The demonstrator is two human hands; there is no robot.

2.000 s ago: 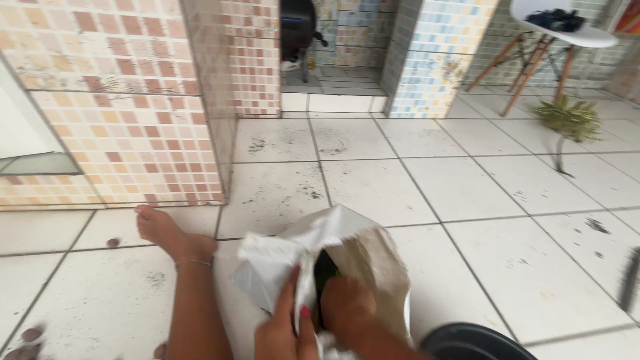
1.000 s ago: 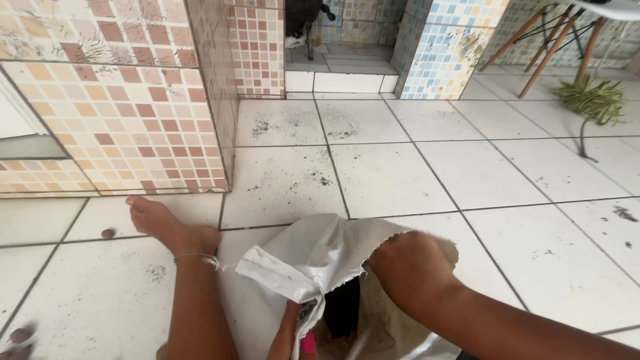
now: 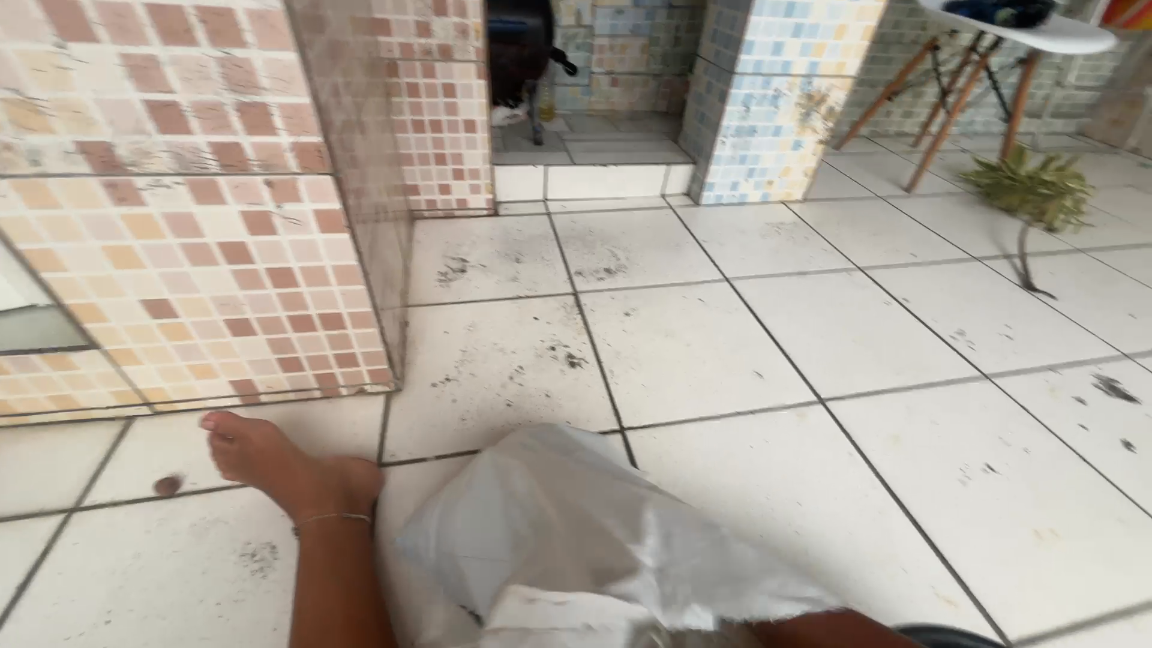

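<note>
A white plastic sack stands at the bottom middle of the head view, to the right of my bare leg and foot. Its torn rim faces down toward the lower edge of the frame. Part of my right arm shows beside the rim at the bottom, but the hand itself is hidden by the sack or out of frame. My left hand cannot be seen. What the sack holds is hidden.
A black round rim shows at the bottom right. An uprooted leafy plant lies on the tiled floor near a white chair. Dark dirt is scattered ahead. A small brown round thing lies left of my foot. Tiled pillars stand ahead.
Both hands were at the sack's open mouth earlier; now they are out of sight. The mouth has tipped toward me, and its outer side shows.
</note>
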